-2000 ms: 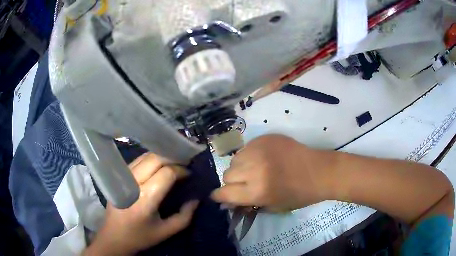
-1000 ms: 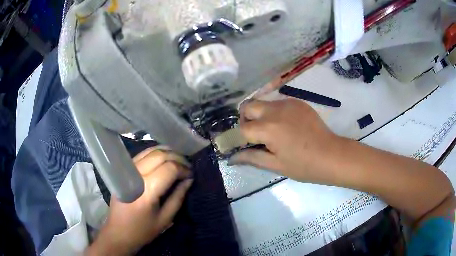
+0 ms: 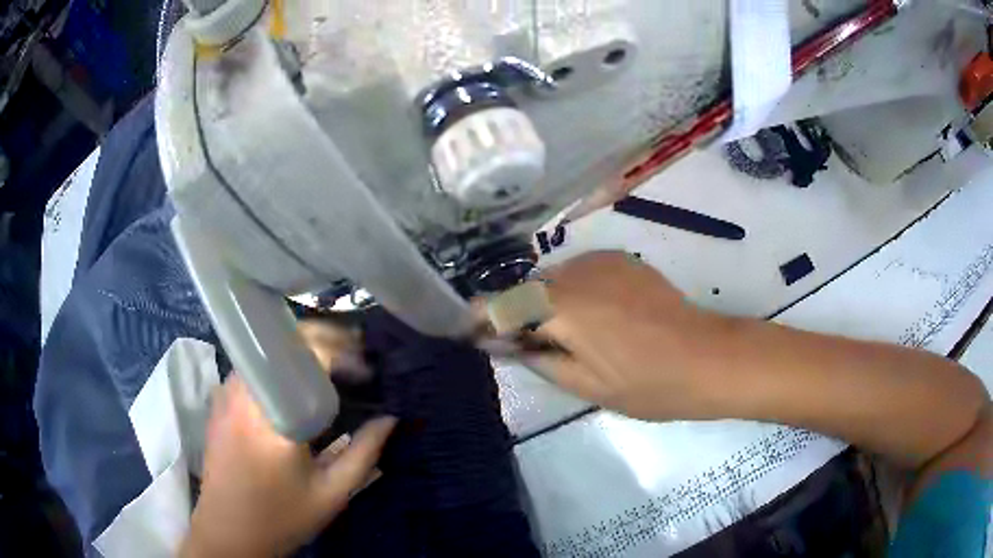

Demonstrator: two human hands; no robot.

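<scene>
The dark navy waistband (image 3: 452, 436) lies under the machine head and runs toward me. The grey-blue garment body (image 3: 120, 316) is heaped at the left, with a white cloth flap (image 3: 169, 436) beside it. My left hand (image 3: 272, 469) rests at the band's left side, partly behind the grey bar (image 3: 256, 338); its fingers are blurred and its hold is unclear. My right hand (image 3: 621, 332) is right of the needle area, by the beige block (image 3: 519, 308). Its fingertips are blurred and partly hidden; a small dark shape shows at them, and I cannot tell what it is.
The off-white sewing machine head (image 3: 359, 131) with its white ridged knob (image 3: 488, 155) fills the top. A dark strip (image 3: 681, 218) and a small dark scrap (image 3: 797, 268) lie on the bed. Dark looped handles (image 3: 806, 150) lie by the machine base. Printed ruler markings run along the front.
My right hand rose from the front edge to the needle area, then lowered slightly; the silver blades no longer show. My left hand shifted slightly down and left, its thumb apart. The view shifted slightly.
</scene>
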